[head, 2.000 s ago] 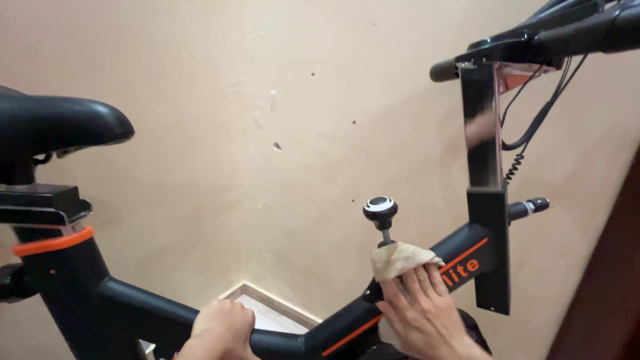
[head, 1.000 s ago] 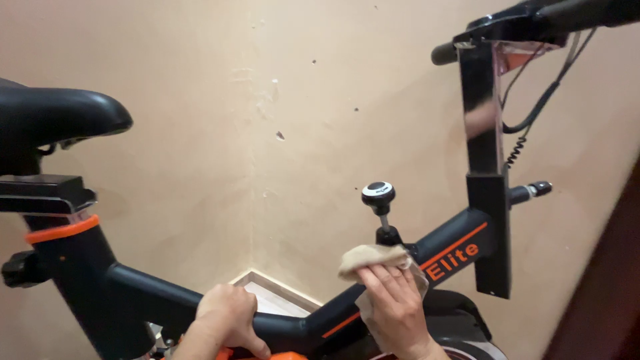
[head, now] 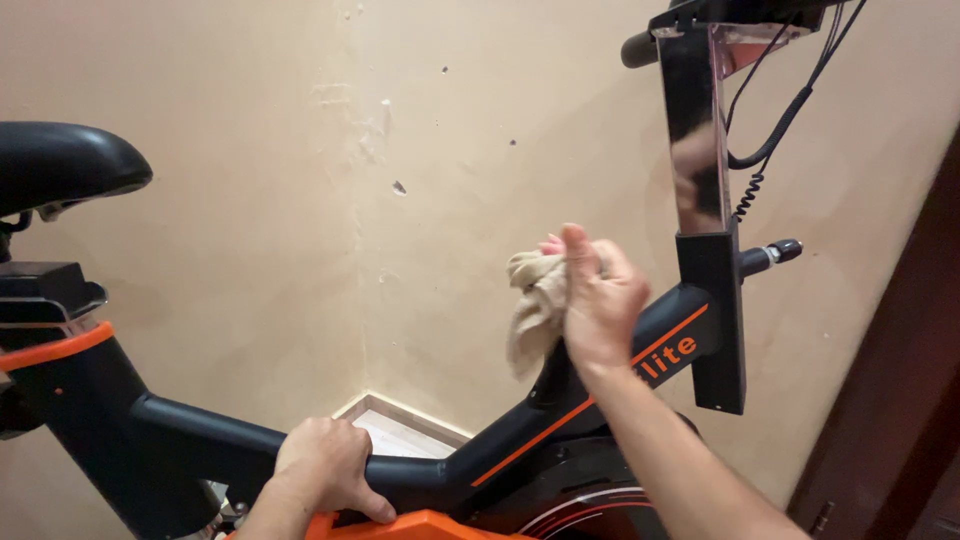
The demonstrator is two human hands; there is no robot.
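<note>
An exercise bike's black frame tube [head: 409,469] runs across the lower view. My left hand [head: 330,465] rests over this tube, its thumb reaching down by an orange plastic cover [head: 420,525]. With my right hand [head: 604,300] I grip a beige cloth [head: 536,307], bunched up above the sloping tube. The resistance knob is hidden behind that hand and cloth. Beyond them stands the handlebar post [head: 694,135], with shiny metal above and a black sleeve below.
At the left are the black saddle [head: 71,165] and the seat tube with its orange collar [head: 60,349]. Cables [head: 787,112] hang beside the handlebar post. Behind the bike is a marked beige wall [head: 247,225]; a dark brown door [head: 885,360] stands at the right.
My right hand with the cloth has risen from the sloping tube to the knob's place, covering the knob that showed earlier. My left hand stays on the lower tube.
</note>
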